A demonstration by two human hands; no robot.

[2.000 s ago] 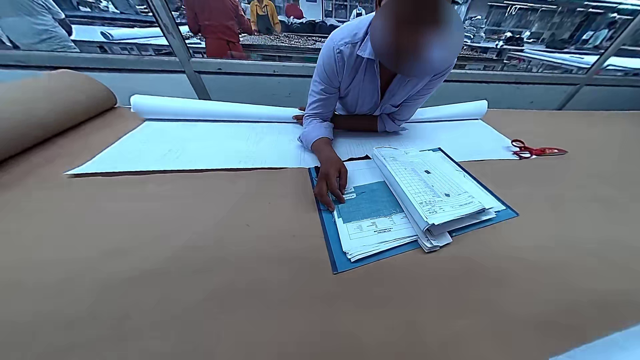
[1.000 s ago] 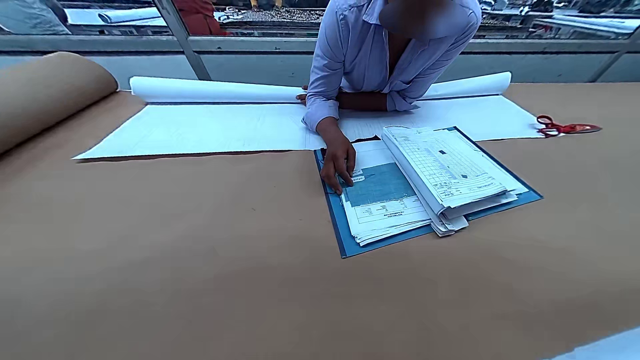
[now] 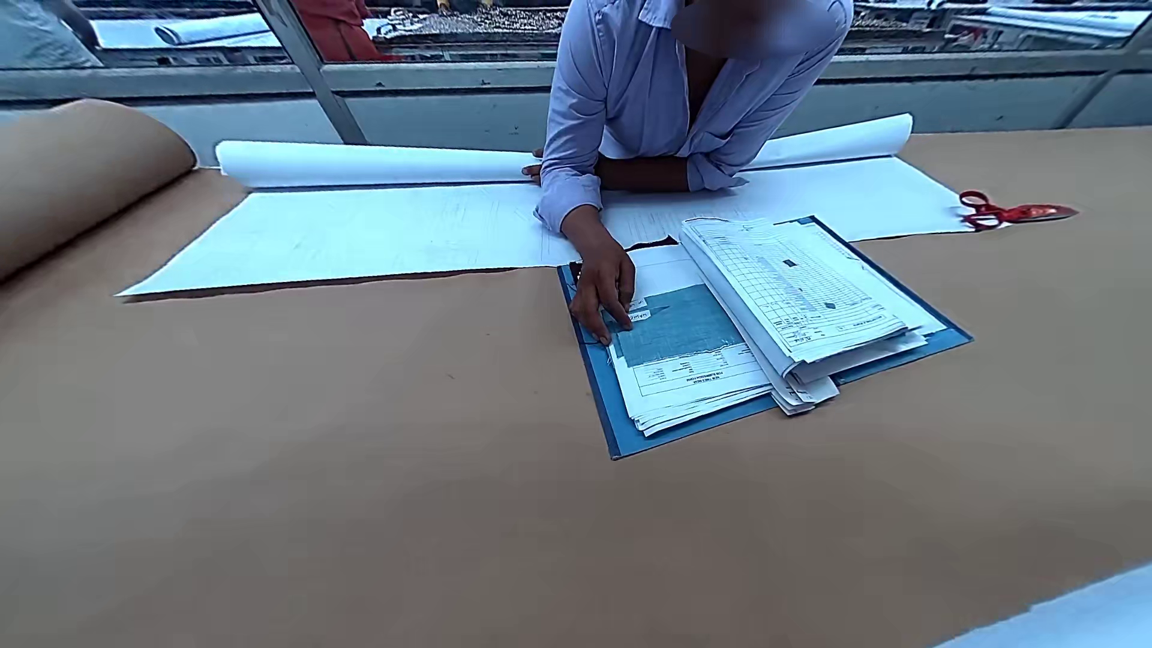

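Neither my left hand nor my right hand shows in the head view. Across the table, a person in a light blue shirt leans on the surface, with one hand resting on the left side of an open blue folder. A blue-green fabric swatch lies on the papers under those fingertips. A thick stack of printed forms covers the folder's right part. Behind the folder spreads a white paper sheet, its far edge rolled up. Red-handled scissors touch or nearly touch the sheet's right end.
Brown paper covers the table, and a large brown paper roll lies at the far left. A pale blue-white edge enters at the lower right. A metal frame runs behind the table, with another person in red beyond.
The view has tilted down and shifted slightly left. The person's hand stays on the folder, its fingers somewhat differently placed; the folder, papers and scissors have not plainly moved.
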